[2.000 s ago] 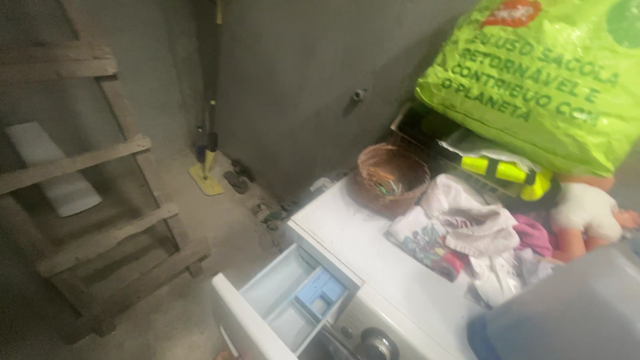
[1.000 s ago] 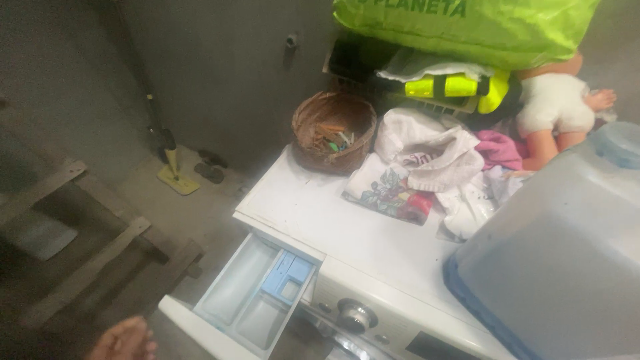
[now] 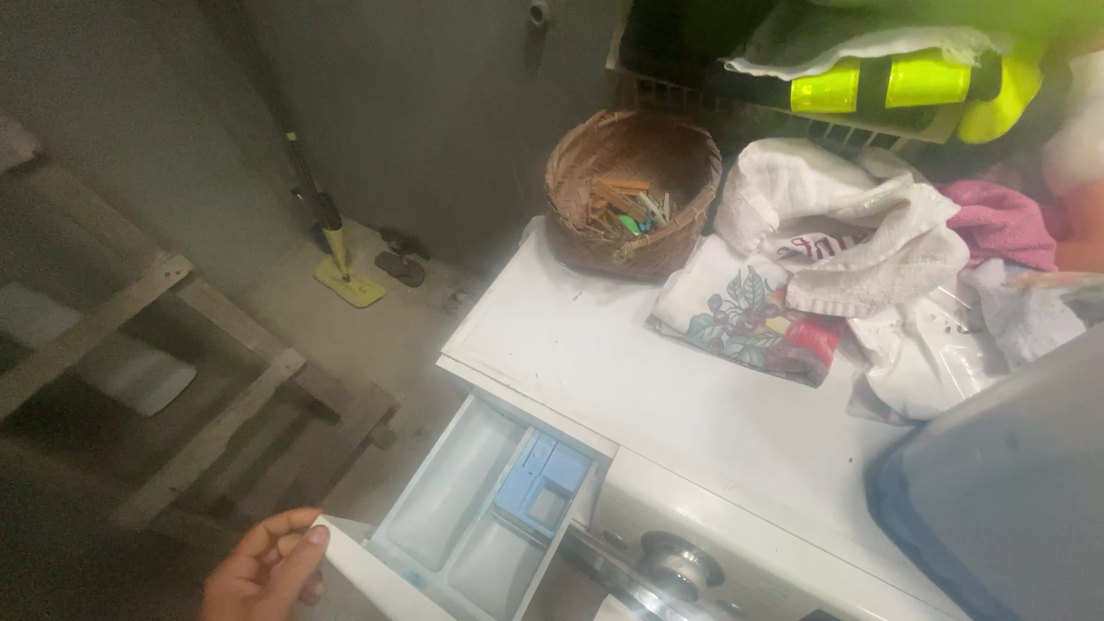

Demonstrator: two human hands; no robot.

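My left hand (image 3: pixel 267 565), at the bottom left, pinches the outer corner of the front panel of a washing machine's detergent drawer (image 3: pixel 448 483), thumb on top. The drawer is pulled out and has pale compartments and a blue plastic insert (image 3: pixel 543 483). Right of it, on the machine's front, are a round control knob (image 3: pixel 681 561) and, lower, part of a shiny rim. The white washing machine top (image 3: pixel 552 336) lies beyond the drawer. My right hand is out of the frame.
A woven basket (image 3: pixel 634 250) holding clothespins, a printed cloth (image 3: pixel 742 319), a whitish towel (image 3: pixel 845 224) and a large bluish plastic container (image 3: pixel 1009 483) stand on the machine. Left are a wooden ladder (image 3: pixel 216 440) and a flat mop (image 3: pixel 349 283).
My left hand, near the drawer's front a second ago, now grips its corner. The drawer was out in both earlier frames. The view has moved closer to the machine.
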